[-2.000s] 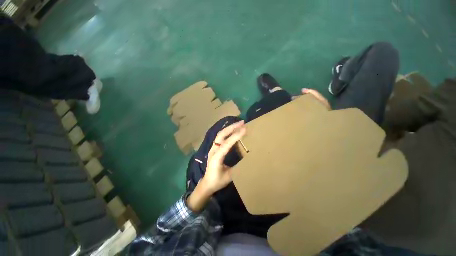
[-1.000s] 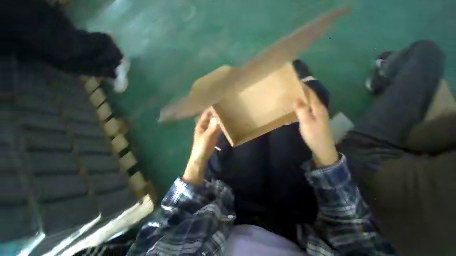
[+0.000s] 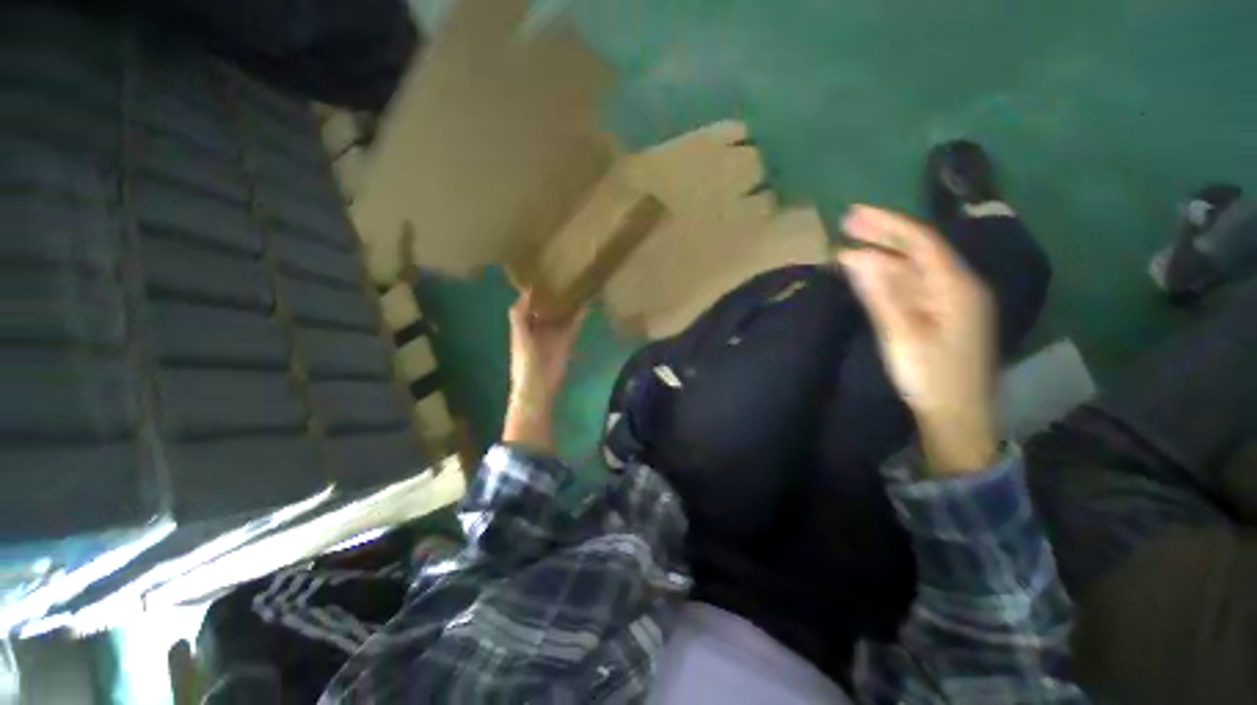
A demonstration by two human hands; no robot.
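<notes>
A tan mailer box (image 3: 596, 245) with its wide lid panel (image 3: 485, 145) standing open is out to the left of my knees, blurred. My left hand (image 3: 546, 331) holds the box by its near end; the fingertips are partly hidden by the cardboard. My right hand (image 3: 921, 310) is raised above my right thigh, empty, fingers apart and slightly blurred. A stack of notched tan blanks (image 3: 703, 234) lies beyond my knees, partly behind the box.
A pallet of dark grey wrapped goods (image 3: 207, 303) fills the left side. Another person's dark clothing (image 3: 310, 48) is at the upper left. Another person's leg and shoe (image 3: 1197, 234) are at the right. A pale flat piece (image 3: 1048, 386) lies beside my right thigh. The floor is green.
The flat blank in my hands two seconds ago gave way to a raised open box. The box has since moved from above my lap to the left. My right hand has let go of it.
</notes>
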